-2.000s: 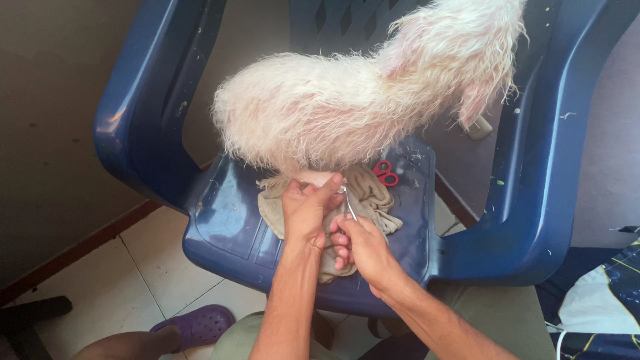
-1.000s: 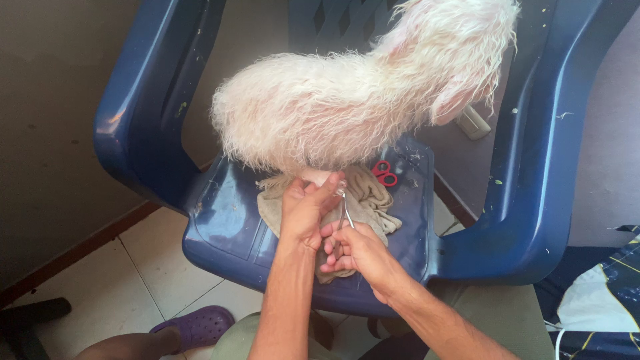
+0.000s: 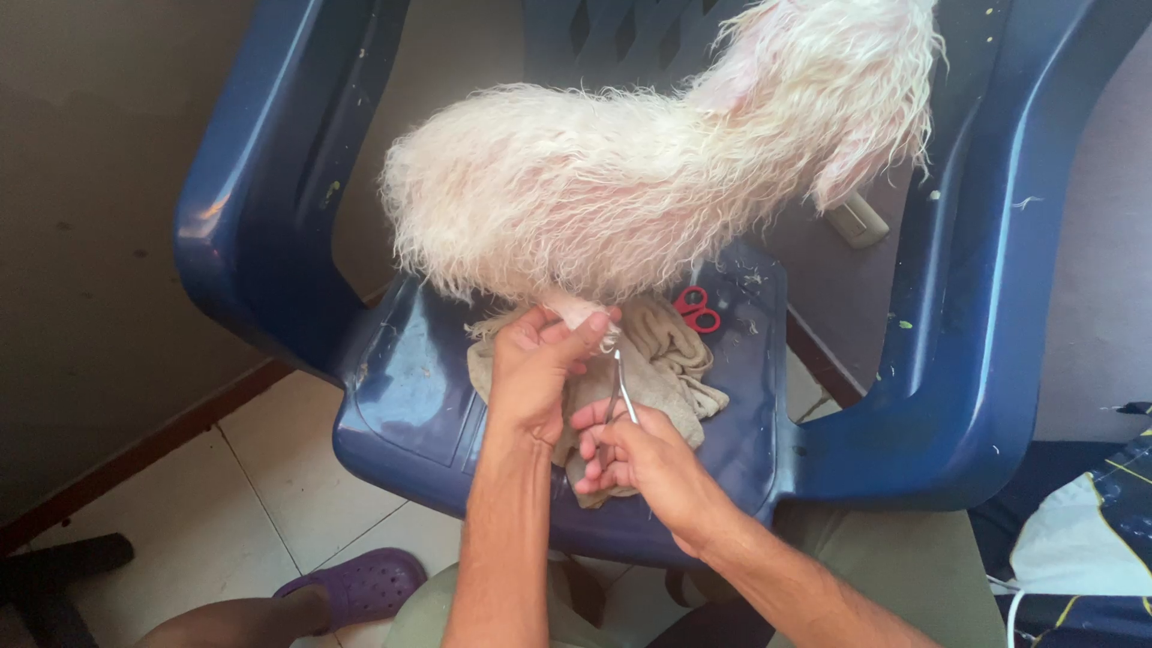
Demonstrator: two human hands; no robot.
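A dog with wet-looking white fur [image 3: 558, 189] stands on the blue plastic chair's seat [image 3: 405, 378]. My left hand [image 3: 540, 364] holds the dog's paw [image 3: 605, 331] between thumb and fingers. Just below and to the right, my right hand [image 3: 630, 445] grips a small metal nipper-like tool [image 3: 621, 387]; its tip is close to the paw, and whether they touch I cannot tell. A crumpled beige cloth [image 3: 666, 360] lies under both hands. Scissors with red handles [image 3: 697, 310] rest beside the cloth, their blades hidden.
Blue armrests [image 3: 225, 198] rise on both sides of the dog. A wall outlet or switch [image 3: 857, 221] is behind its head. A foot in a purple clog [image 3: 373, 585] is on the tiled floor at lower left. Dark patterned fabric [image 3: 1080, 540] and a white cable lie at lower right.
The dog's head end has shifted slightly to the left since the oldest frame. My right hand has moved a little down from the paw, with the tool still in it.
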